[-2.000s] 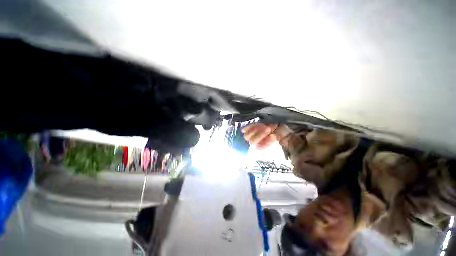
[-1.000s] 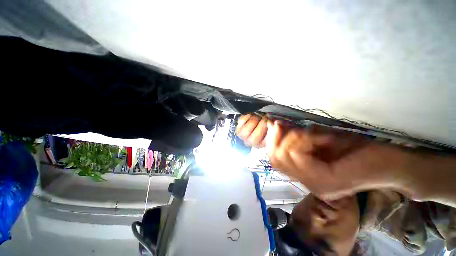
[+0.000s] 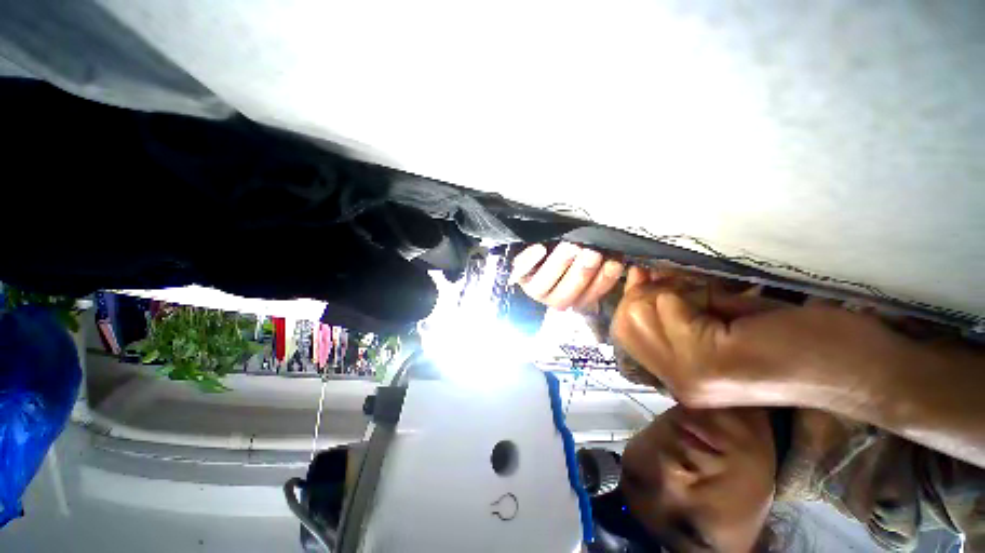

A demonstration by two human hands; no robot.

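Observation:
The view is upside down. Black fabric hangs in a large dark mass on the left, its thin edge running right along the white table. The needle area is lost in lamp glare. One hand has its curled fingers on the fabric edge beside the glare. The other hand, nearer the camera with its bare forearm, is closed at the same edge, just right of those fingers. Fingertips are partly hidden. Which hand is left or right is hard to tell from this angle.
The white table fills the top. The white machine head with blue trim stands at bottom centre. A person's head is close beside it, lower right. A blue plastic bag is at left; plants and coloured items are behind.
The nearer hand and forearm have come into view from the right, then shifted slightly right from the other hand's fingers. Those fingers stay by the glare. The black fabric looks nearly unchanged.

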